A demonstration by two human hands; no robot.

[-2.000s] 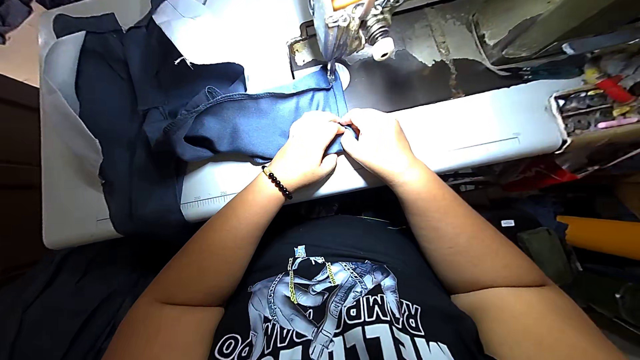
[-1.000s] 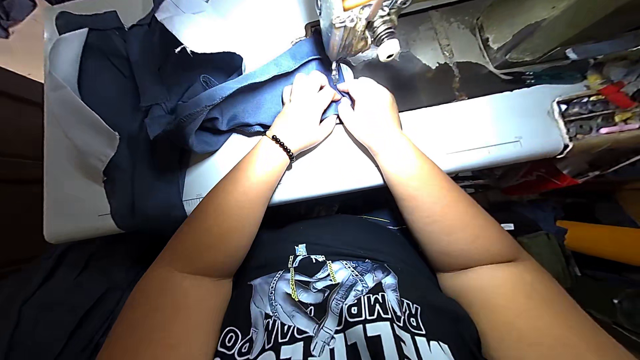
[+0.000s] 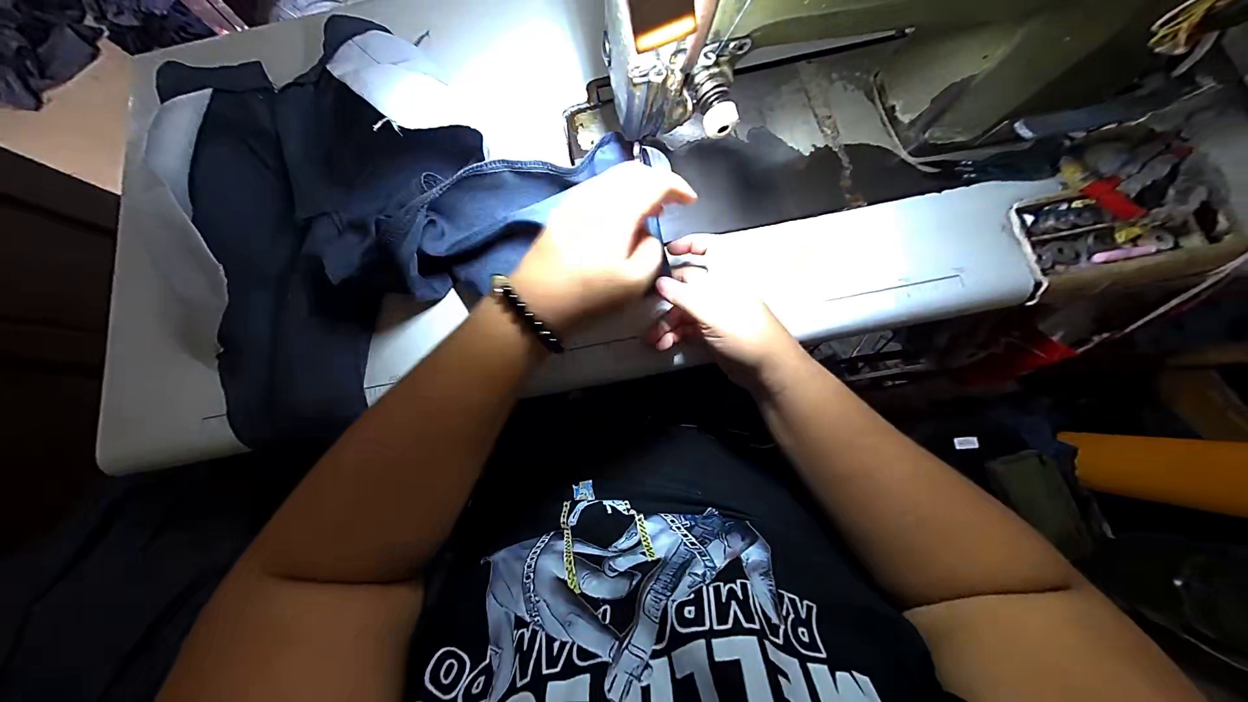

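Observation:
Dark blue fabric [image 3: 507, 210] with a stitched seam lies bunched on the white sewing table, its right end under the needle area of a sewing machine [image 3: 673, 68]. My left hand [image 3: 604, 244], with a black bead bracelet at the wrist, rests over that end of the fabric just in front of the presser foot; its fingertips are partly blurred. My right hand [image 3: 726, 307] is at the fabric's near right edge, thumb and fingers close together by the cloth; whether it pinches the edge cannot be made out. More dark fabric with pale lining [image 3: 283, 244] spreads to the left.
A compartment with bobbins and small items [image 3: 1102, 229] is set in the table's right end. The white table edge [image 3: 877, 278] runs in front of the machine bed. An orange roll [image 3: 1160, 468] lies at the lower right, and dark cloth [image 3: 49, 49] at the upper left.
My left hand has shifted over the fabric's end by the needle, and my right hand has drawn back toward the table's near edge. The two hands were closer together before.

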